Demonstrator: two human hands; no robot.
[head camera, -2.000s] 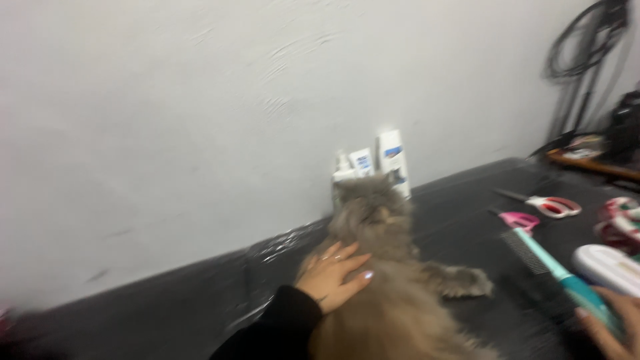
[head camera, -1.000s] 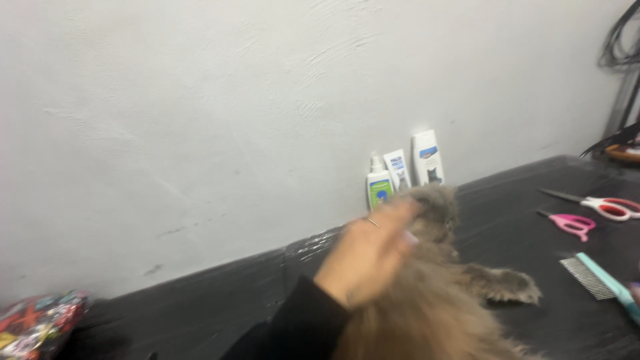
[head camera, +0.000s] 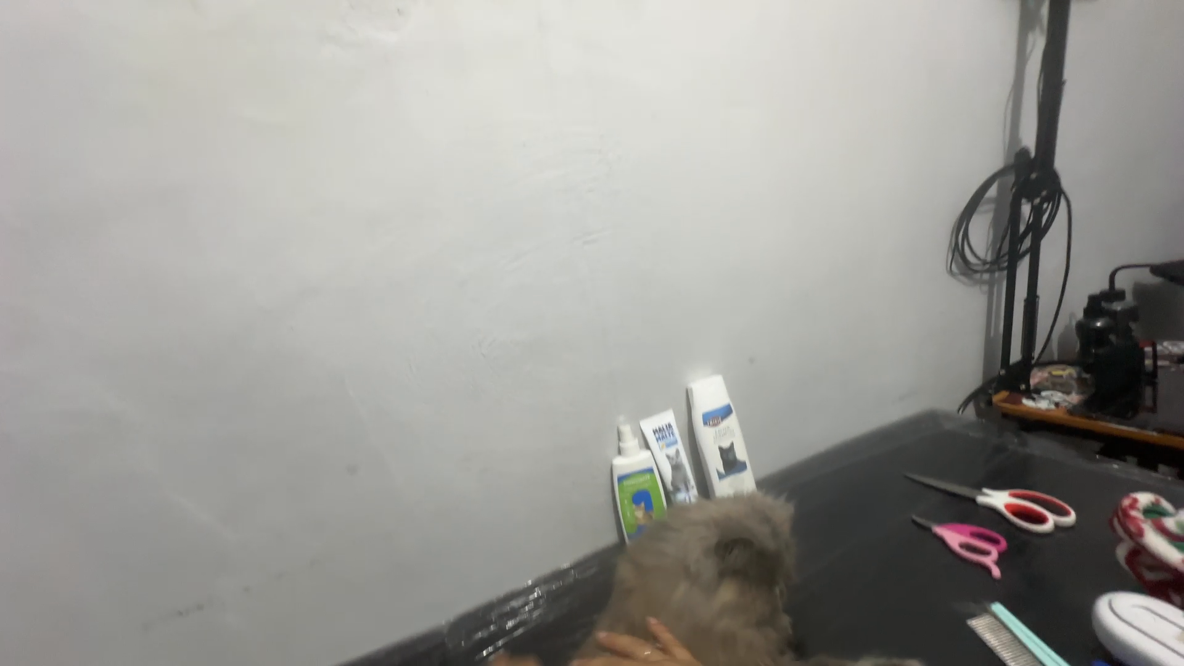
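Note:
A long-haired grey-brown cat (head camera: 708, 573) is at the bottom middle on the black-covered table, its head near the wall. At the lower edge, the fingers of a hand, seemingly my left hand (head camera: 643, 647), rest spread on the cat's fur; the rest of it is cut off. My right hand is out of view. To the cat's right lies a metal-toothed comb with a mint-green handle (head camera: 1025, 634), partly out of frame. Beyond it are small pink scissors (head camera: 969, 544) and larger scissors with white and red handles (head camera: 1027, 509).
Against the wall stand a spray bottle (head camera: 638, 495), a white tube (head camera: 670, 458) and a white bottle (head camera: 721, 439). A white rounded device (head camera: 1142, 629) and a red-and-white item (head camera: 1152, 532) lie at right. Behind the black table (head camera: 860, 518) are a stand with coiled cable (head camera: 1022, 213) and a wooden-edged surface (head camera: 1091, 421).
My left hand has moved from by the cat's head down to its body. My right hand, by the comb two seconds ago, is out of view. The view has tilted up.

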